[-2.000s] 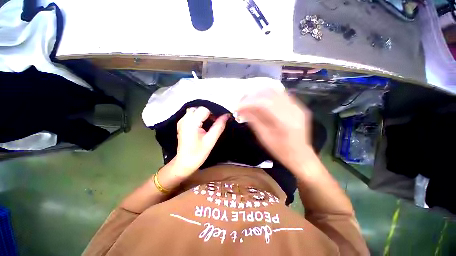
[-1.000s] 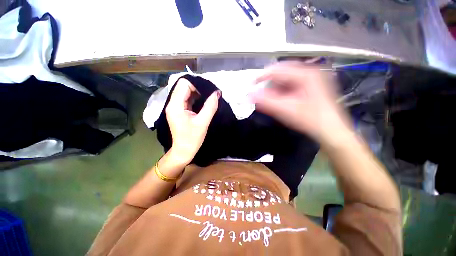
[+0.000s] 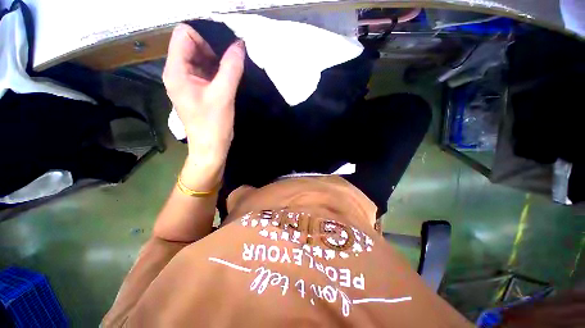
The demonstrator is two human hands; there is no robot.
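My left hand [image 3: 204,90] is raised at the table's front edge and pinches black fabric [image 3: 256,128] between thumb and fingers. The black fabric hangs from the pinch down toward my lap, where it merges with other dark cloth. White fabric [image 3: 292,51] spreads to the right of my left hand and comes to a point over the black. A small white piece also shows below my left wrist. My right hand is out of the picture. No needle or thread can be made out.
The white worktable [image 3: 288,8] crosses the top. A black-and-white garment heap [image 3: 58,134] hangs at the left, and dark cloth [image 3: 545,96] at the right. A blue crate [image 3: 31,300] stands at lower left. A black chair armrest [image 3: 435,253] is at lower right.
My left hand has moved up and left with the black fabric. My right hand has left the picture. The view has shifted, so the items on the tabletop no longer show.
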